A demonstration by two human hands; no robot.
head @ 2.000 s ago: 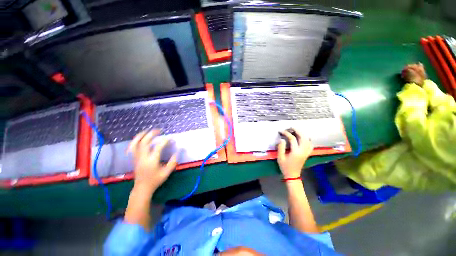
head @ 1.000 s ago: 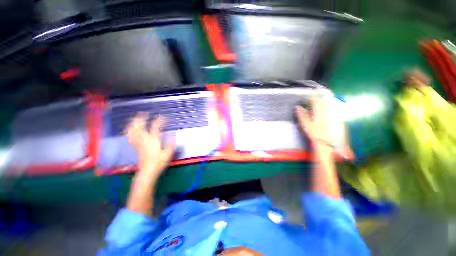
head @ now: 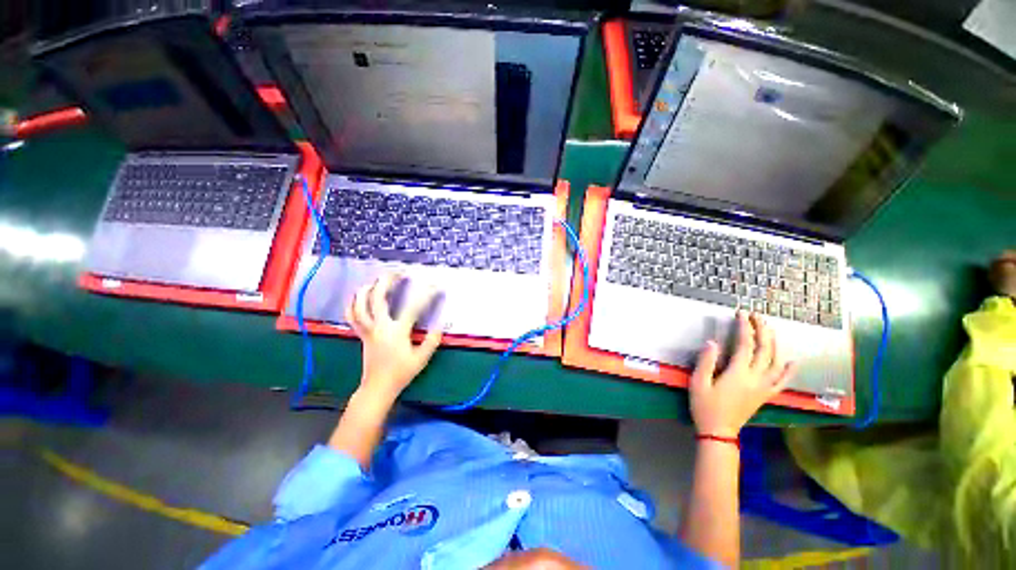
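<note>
Two open silver laptops lie in front of me, a middle laptop (head: 490, 306) and a right laptop (head: 635, 323), each on a red tray (head: 576, 340). My left hand (head: 392, 334) rests on the middle laptop's palm rest around its touchpad, fingers spread, holding nothing. My right hand (head: 738, 376) rests on the right laptop's palm rest, fingertips just below the keys, fingers apart. The touchpads are partly hidden under the hands. Blue cables (head: 583, 267) loop from the laptops' sides over the bench edge. Both screens show pale windows.
A third open laptop (head: 184, 251) stands on a red tray at the left. Back-row laptops show behind. A person's yellow sleeve (head: 980, 379) is at the right edge. Blue stools (head: 769, 484) stand below the green bench (head: 936, 223).
The view has shifted, so the laptops appear further right and the left laptop shows fully. My right hand has come down from the right laptop's upper right keys to its palm rest.
</note>
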